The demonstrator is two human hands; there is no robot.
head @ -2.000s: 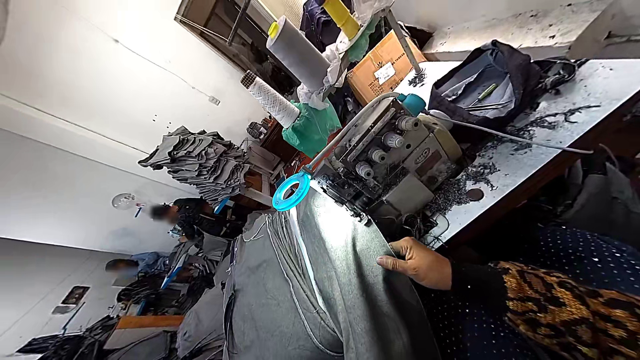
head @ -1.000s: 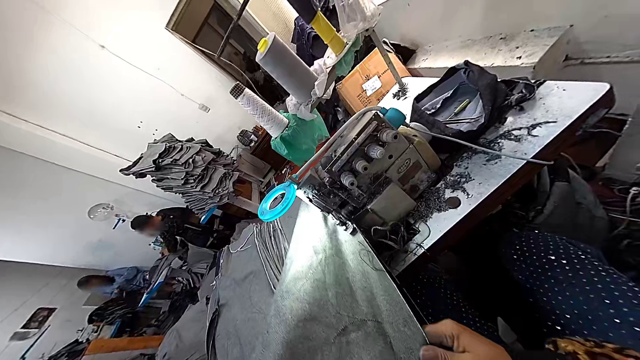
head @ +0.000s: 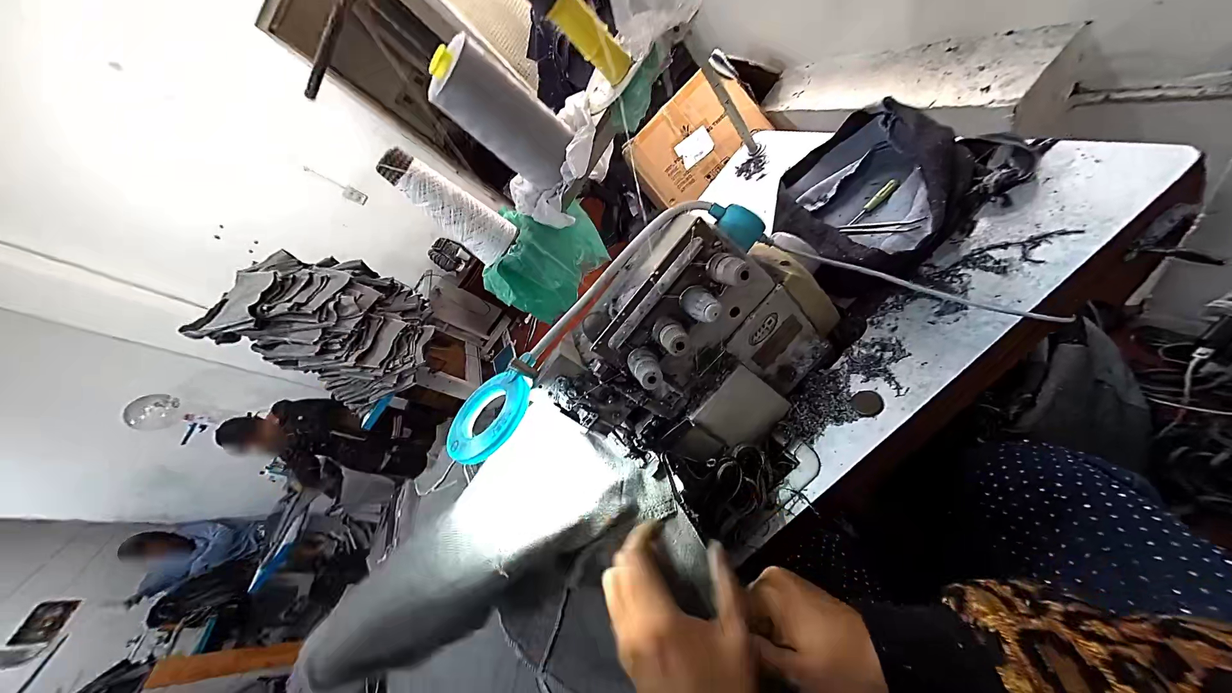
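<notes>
Grey fabric (head: pixel 568 558) lies bunched and blurred below the needle area of an overlock sewing machine (head: pixel 712 337). My left hand (head: pixel 664 616), blurred by motion, has its fingers around the fabric near its edge. Close beside it and partly behind it, my right hand (head: pixel 813 621) is curled on the same fabric; its fingertips are hidden. Both hands are near the machine's lower end in the view. A blue ring lamp (head: pixel 489 417) stands by the fabric, and its light falls on the cloth.
Thread cones (head: pixel 500 106) stand above the machine. A dark cloth holder (head: pixel 885 192) with small tools, lint and a cable lie on the white tabletop (head: pixel 1088 192). Stacked grey cloth pieces (head: pixel 318 318) and two people (head: pixel 327 438) are at the left.
The fabric, spread flat one second ago, is now lifted and folded over. My left hand has come into view beside my right hand, which was on the fabric's edge earlier.
</notes>
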